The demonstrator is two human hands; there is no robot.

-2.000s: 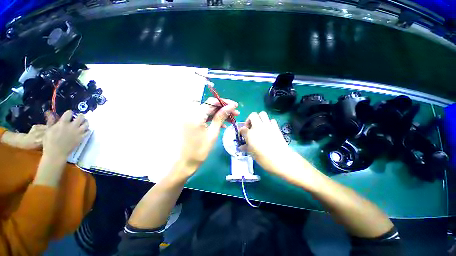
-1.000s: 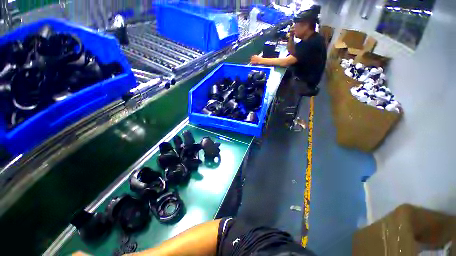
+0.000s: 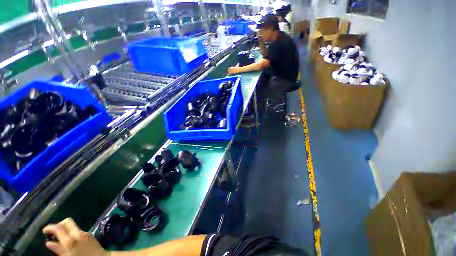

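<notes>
My right hand (image 3: 75, 241) is at the lower left, over the near end of the bench beside the black shells. Its fingers are bent; something dark lies under the fingertips, and I cannot tell whether it is held. My left hand is out of the picture. Several glossy black shells (image 3: 131, 200) lie on the green bench top (image 3: 204, 172), one with its round opening (image 3: 152, 219) facing up. No white housing shows on the near bench.
A blue bin (image 3: 200, 134) of black parts stands at the bench's far end. Another full blue bin (image 3: 65, 137) and a third (image 3: 165, 55) are on the roller rails to the left. A seated person (image 3: 282, 55) works farther along. Brown cartons (image 3: 350, 102) stand right, one (image 3: 405, 220) close by.
The view has swung from the bench work to the right, along the line. My left hand and the white housing have left the picture. My right hand has come into view at the lower left.
</notes>
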